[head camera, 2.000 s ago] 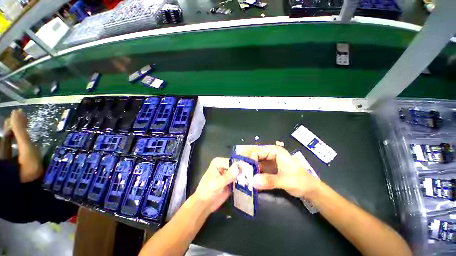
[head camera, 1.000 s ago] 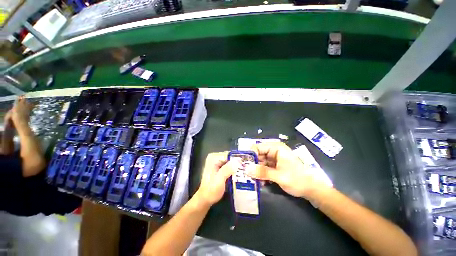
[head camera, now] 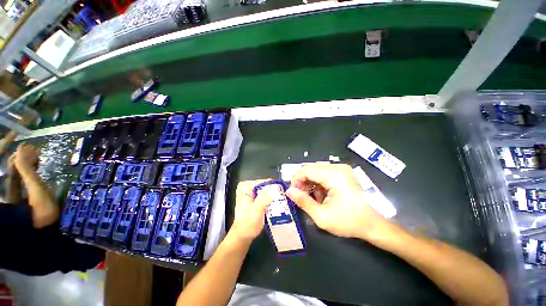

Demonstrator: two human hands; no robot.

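A part-assembled phone (head camera: pixel 285 230) with a blue rim around a pale board is tilted above the dark mat. My left hand (head camera: pixel 250 210) holds its upper left side, thumb on the board. My right hand (head camera: pixel 329 200) is at its upper right corner, thumb and forefinger close together; whether they pinch something is hidden. Pale phone boards lie on the mat: one (head camera: pixel 376 156) at the upper right, one (head camera: pixel 376 194) partly behind my right hand, and one (head camera: pixel 291 171) behind the held phone.
The black housing tray (head camera: pixel 206 254) with blue housings is at left, a whitish liner (head camera: pixel 231 146) under its edge. The clear board tray (head camera: pixel 473 179) is at right. Beyond runs the green conveyor belt (head camera: pixel 269 75) with scattered phones. Another person's hand (head camera: pixel 25 158) is at far left.
The held phone has shifted slightly left and tilted. My right hand has turned and its fingers have drawn back to the phone's upper right corner. Phones on the belt have moved left.
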